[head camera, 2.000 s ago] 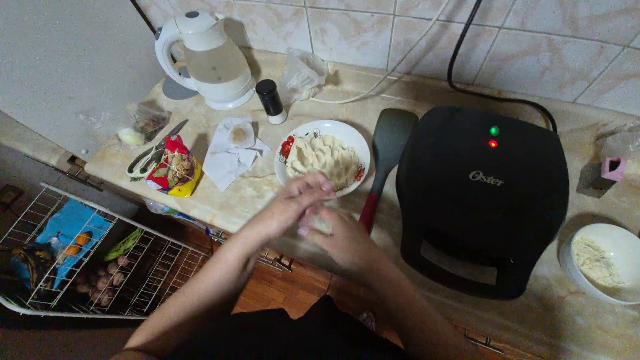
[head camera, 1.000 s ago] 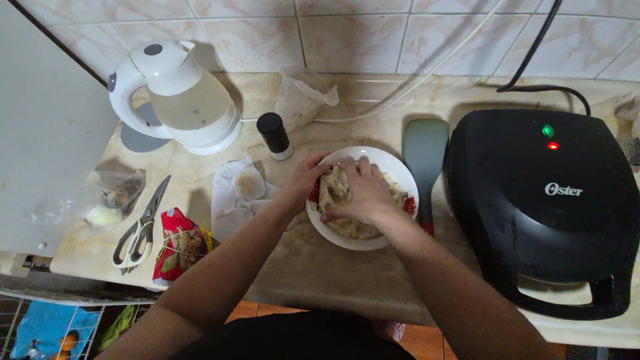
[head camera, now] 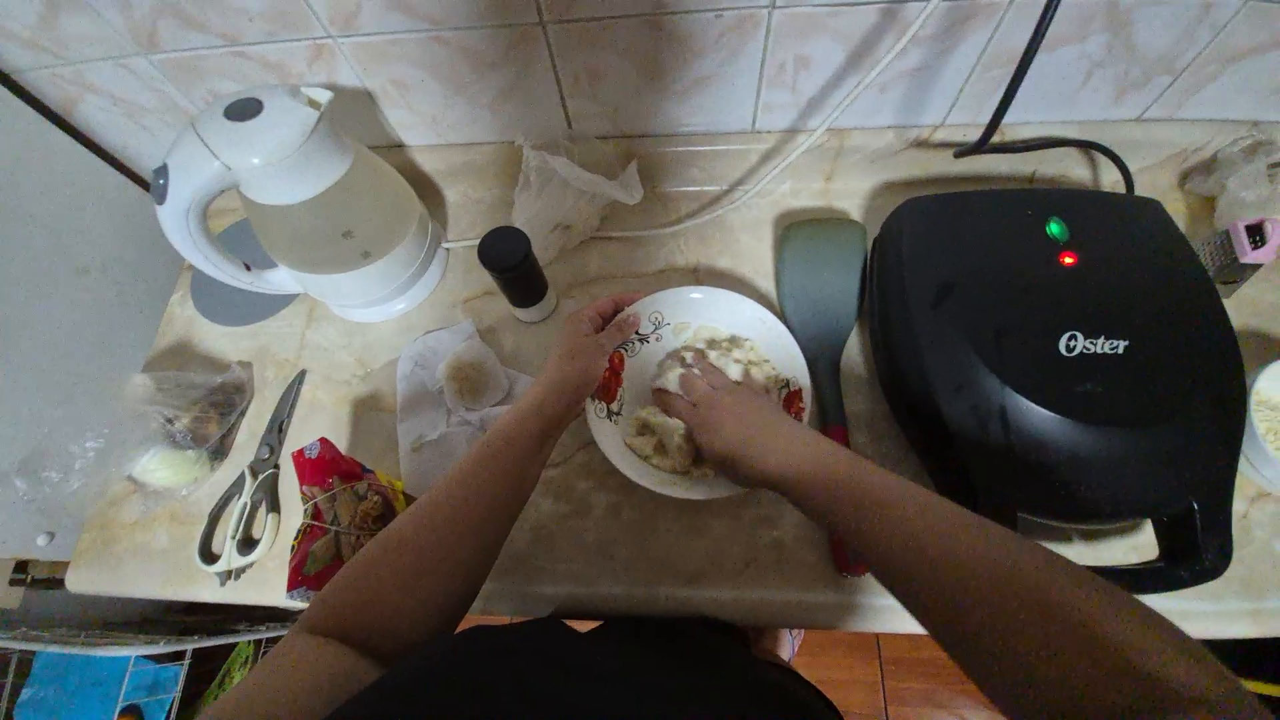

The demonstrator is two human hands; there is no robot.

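Observation:
A white bowl with red flower patterns (head camera: 690,488) stands on the marble-look counter. My left hand (head camera: 592,352) grips its left rim, thumb on the inner side. Inside the bowl my right hand (head camera: 722,418) presses into pale, soft dough (head camera: 730,352), its fingertips partly hidden in it. A grey spatula with a red handle (head camera: 822,270) lies just right of the bowl. Farther right sits a closed black Oster appliance (head camera: 1060,400) with a green and a red light lit.
At left stand a white electric kettle (head camera: 340,210), a black-capped shaker (head camera: 515,272), scissors (head camera: 250,500), a red food packet (head camera: 335,520) and a paper towel (head camera: 430,400). A crumpled plastic bag (head camera: 570,190) lies behind. A bowl (head camera: 1262,410) and small grater (head camera: 1238,252) are at right.
Two seconds ago both hands were together in front of the bowl. Since then the left has taken hold of the rim and the right has gone into the dough, which is now broken up. The view has shifted.

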